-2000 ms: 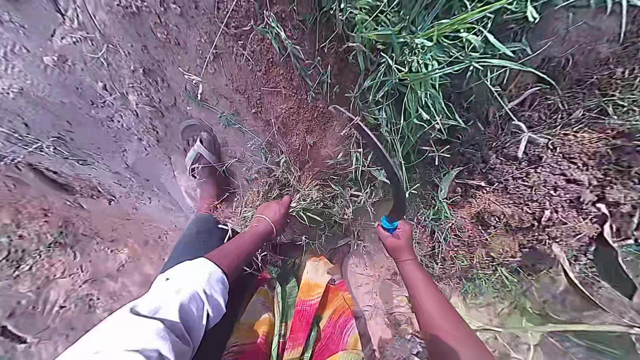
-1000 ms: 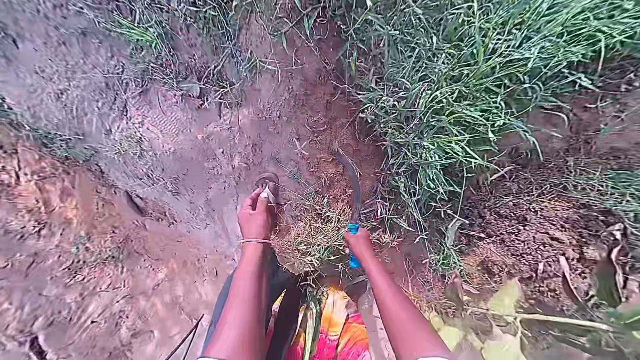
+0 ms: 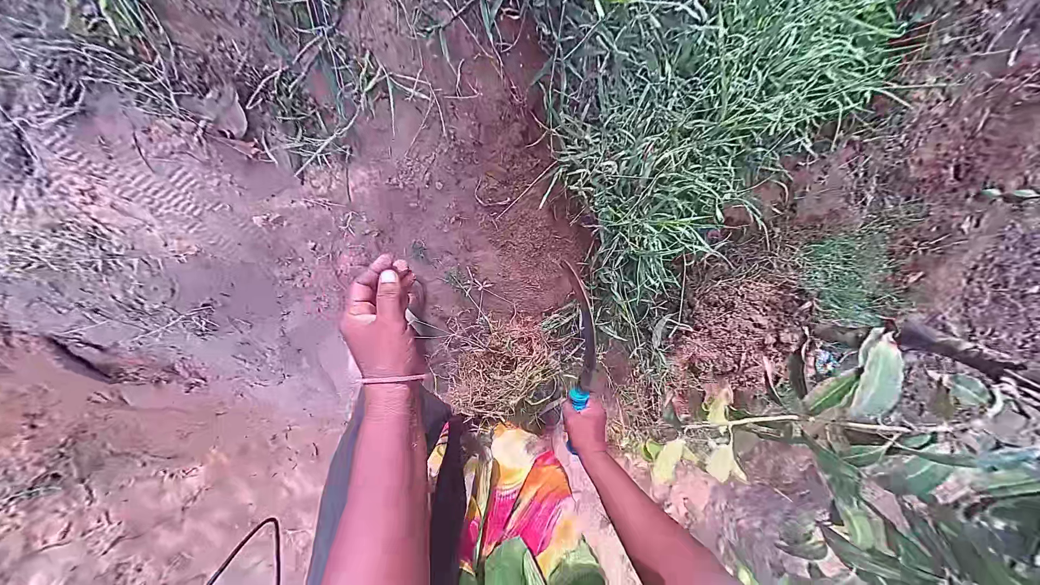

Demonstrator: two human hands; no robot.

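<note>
My right hand (image 3: 585, 424) is closed around the blue handle of a sickle (image 3: 586, 325), whose dark curved blade points up and away beside the green grass (image 3: 674, 138). Raised in front of my left foot, my left hand (image 3: 382, 317) has its fingers curled in toward the thumb; whether something small is pinched between them I cannot tell. A cord circles the left wrist. Between the two hands lies a heap of dry cut grass (image 3: 504, 370) on the soil, just beyond the bright patterned cloth (image 3: 520, 496) over my lap.
Muddy ground (image 3: 203, 276) with tread marks spreads to the left. Loose grass tufts (image 3: 317, 89) lie at the upper left. A leafy branch (image 3: 845, 424) and a mound of dark soil (image 3: 743, 325) are on the right. A thin black loop (image 3: 256, 536) shows at lower left.
My left hand was low at the grass heap two seconds ago and has come away from it to the left, up over the foot. The sickle has stayed in my right hand. The view has shifted.
</note>
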